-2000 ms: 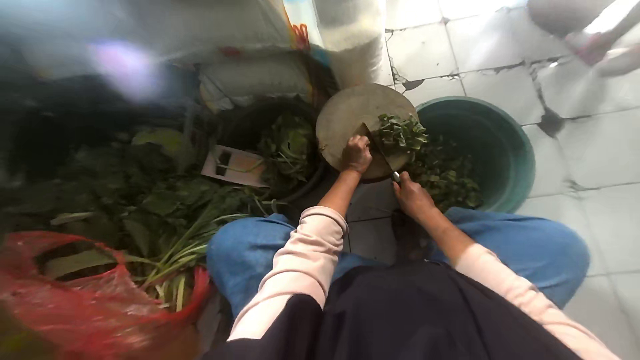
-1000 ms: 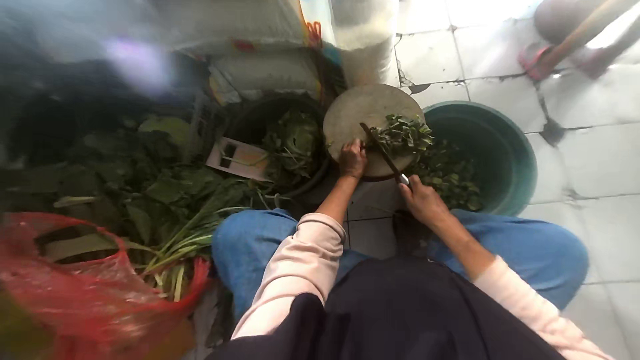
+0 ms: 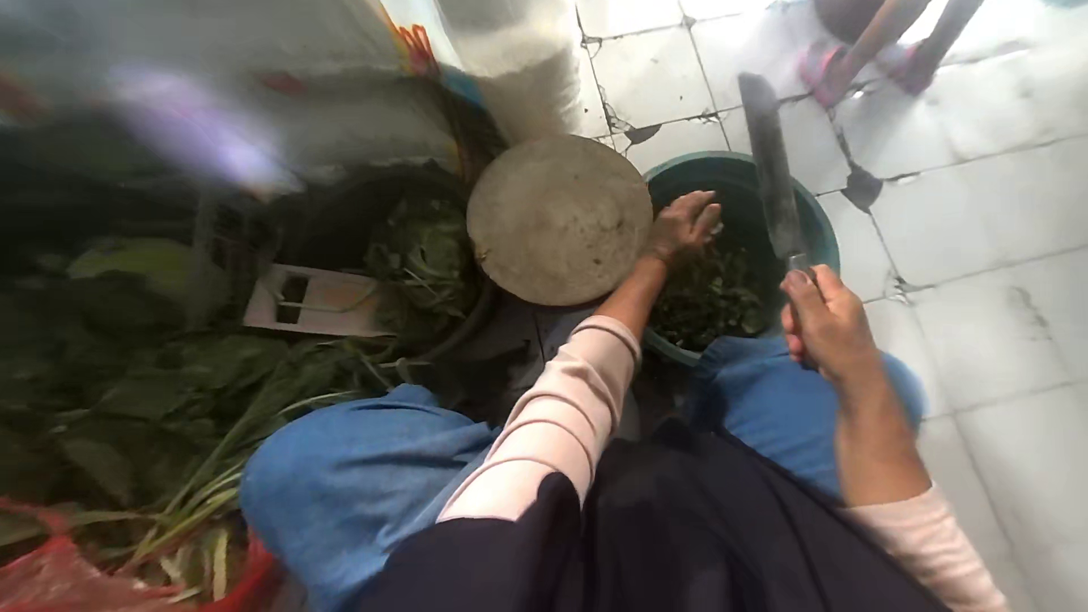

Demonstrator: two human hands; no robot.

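A round chopping block (image 3: 559, 221) stands before my knees, its top bare but for small dark specks. My left hand (image 3: 685, 224) reaches past the block's right side over a green plastic tub (image 3: 823, 229), fingers apart, and nothing shows in its grip. Chopped green leaves (image 3: 718, 297) lie inside the tub, below the hand. My right hand (image 3: 823, 319) is closed around the handle of a long cleaver-like knife (image 3: 772, 166). The blade points away from me, across the tub's right part.
Leafy greens (image 3: 161, 382) pile up at the left, by a red plastic bag (image 3: 85, 578). Left of the block are a dark basin (image 3: 476, 327) with greens and a white grater-like board (image 3: 314, 299). A person's feet in pink footwear (image 3: 824, 75) stand on the tiles, upper right.
The chopped greens have gone from the block. My left hand has moved right, from the block to over the tub. My right hand has carried the knife off the block, to the right.
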